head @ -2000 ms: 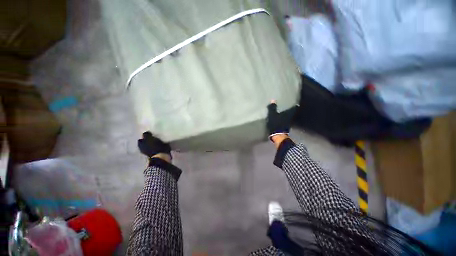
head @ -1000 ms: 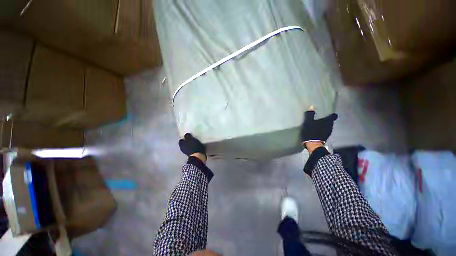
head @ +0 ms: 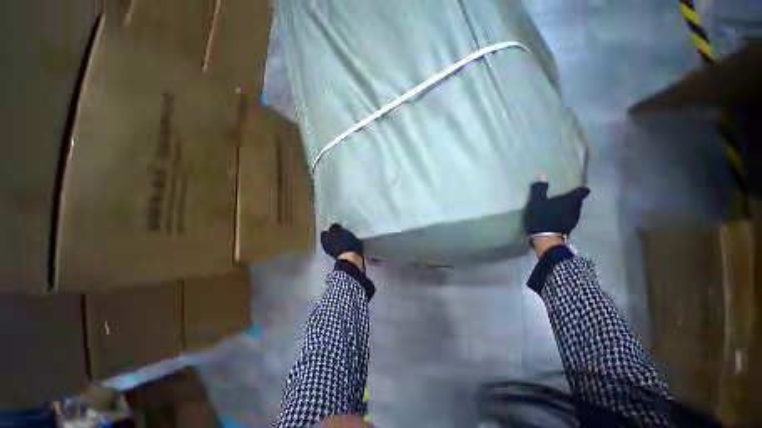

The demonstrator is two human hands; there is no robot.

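Observation:
A large grey-green woven-sack bale (head: 443,142) fills the upper middle of the head view, with a thin white strapping band (head: 418,90) running slantwise across it. The bale's far end is cut off by the top edge. My left hand (head: 342,242), in a black glove, grips the bale's near left corner. My right hand (head: 555,207), also in a black glove, grips the near right corner, with the thumb on top. The fingers under the bale are hidden.
Large brown cardboard cartons (head: 150,167) stand along the left, close beside the bale. More cartons (head: 685,301) stand at the right. Black-and-yellow floor tape (head: 698,32) shows at the upper right. Grey floor (head: 451,334) lies between me and the bale. Dark strands blur the bottom right.
The bale and both hands have moved along past the surroundings. The white parcels at the right have left the view, and stacked cartons now stand close at the left. Both hands keep their hold.

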